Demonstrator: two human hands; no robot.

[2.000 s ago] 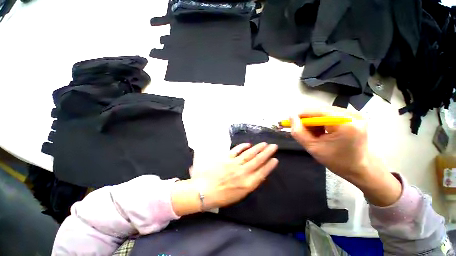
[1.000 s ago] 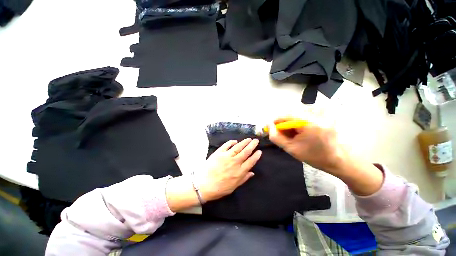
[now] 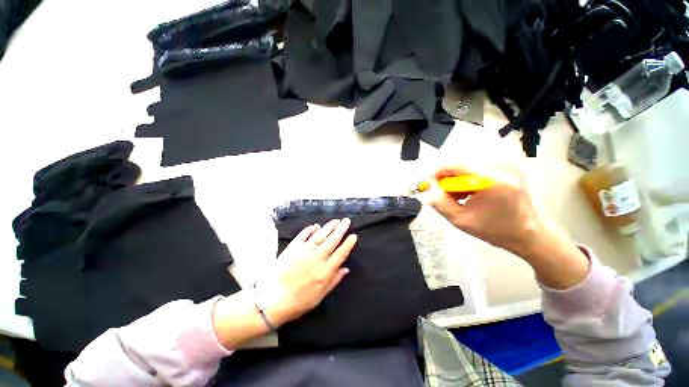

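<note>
A black tabbed panel (image 3: 370, 264) lies in front of me at the near table edge. Its top edge (image 3: 347, 205) shows a whitish-blue wet band across its full width. My left hand (image 3: 313, 264) lies flat on the panel, fingers apart, just below the band. My right hand (image 3: 491, 212) holds the glue brush (image 3: 464, 184) by its yellow handle. The brush tip is at the panel's top right corner, mostly hidden by my fingers; I cannot tell whether it touches.
The stack of uncoated panels (image 3: 143, 249) is at left. The stack of coated panels (image 3: 219, 113) lies further back. Loose cut pieces (image 3: 408, 53) and black straps (image 3: 529, 68) are behind. A clear bottle (image 3: 631, 94), small dark block (image 3: 582, 151) and amber bottle (image 3: 612, 198) are at right.
The view has swung to the right, so things sit further left. The wet band has spread rightward to the panel's right end, and the brush has moved right along the edge.
</note>
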